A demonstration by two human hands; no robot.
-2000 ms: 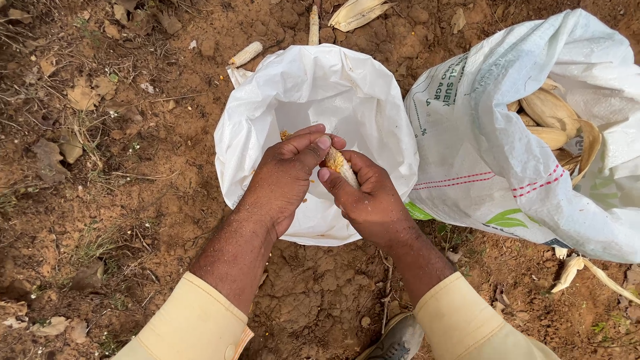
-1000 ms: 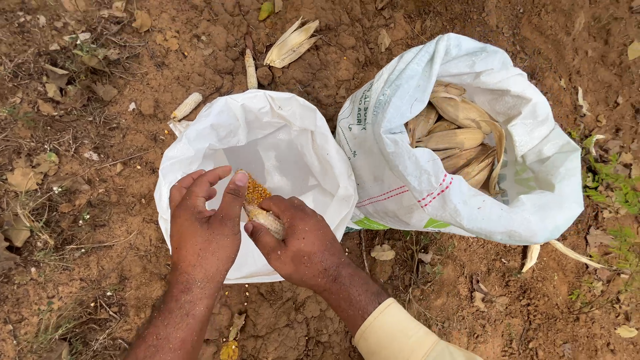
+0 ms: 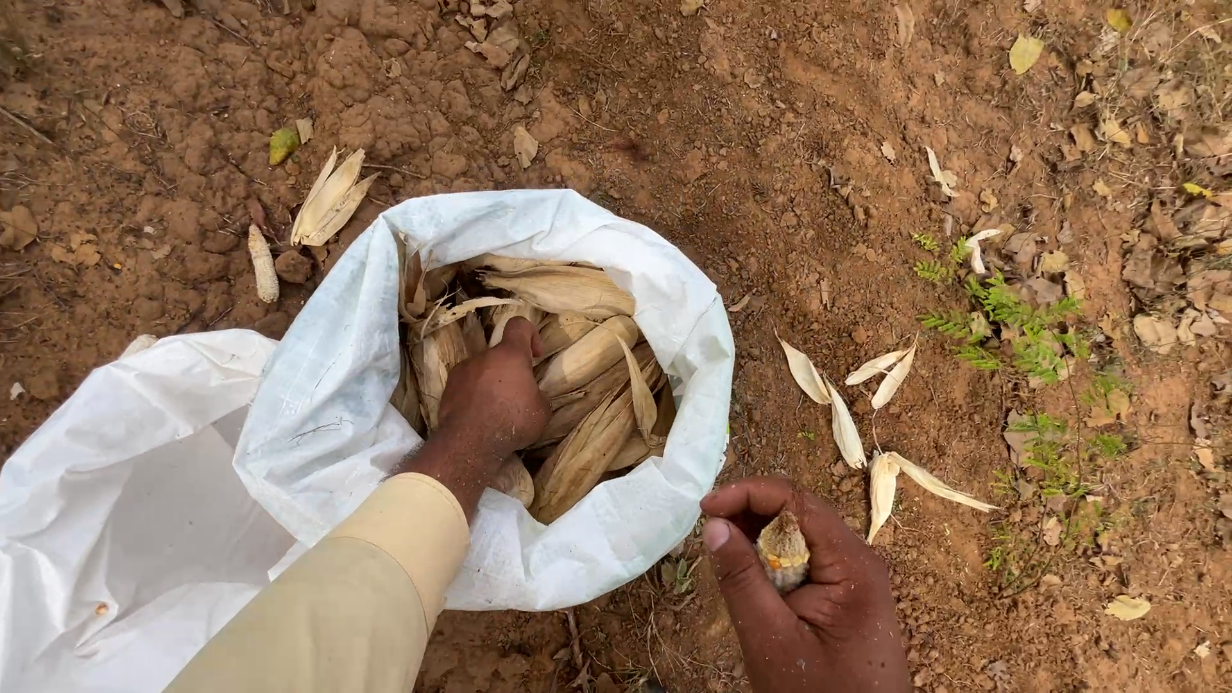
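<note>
My left hand reaches down into a white woven sack filled with dry corn ears in husks. Its fingertips are hidden among the husks, so its hold cannot be made out. To the right of that sack, my right hand is curled around a corn cob, whose end shows a few yellow kernels between thumb and fingers. A second white sack stands open at the lower left, partly behind my left sleeve, with a kernel on its inner wall.
A bare cob and a dry husk lie on the brown soil at the upper left. Several husk pieces are scattered right of the full sack, near a small green plant. Dry leaves dot the ground.
The view has swung right. My hands, together on a cob over the emptier sack earlier, are now apart: the left is inside the husk-filled sack, the right holds a cob beside it.
</note>
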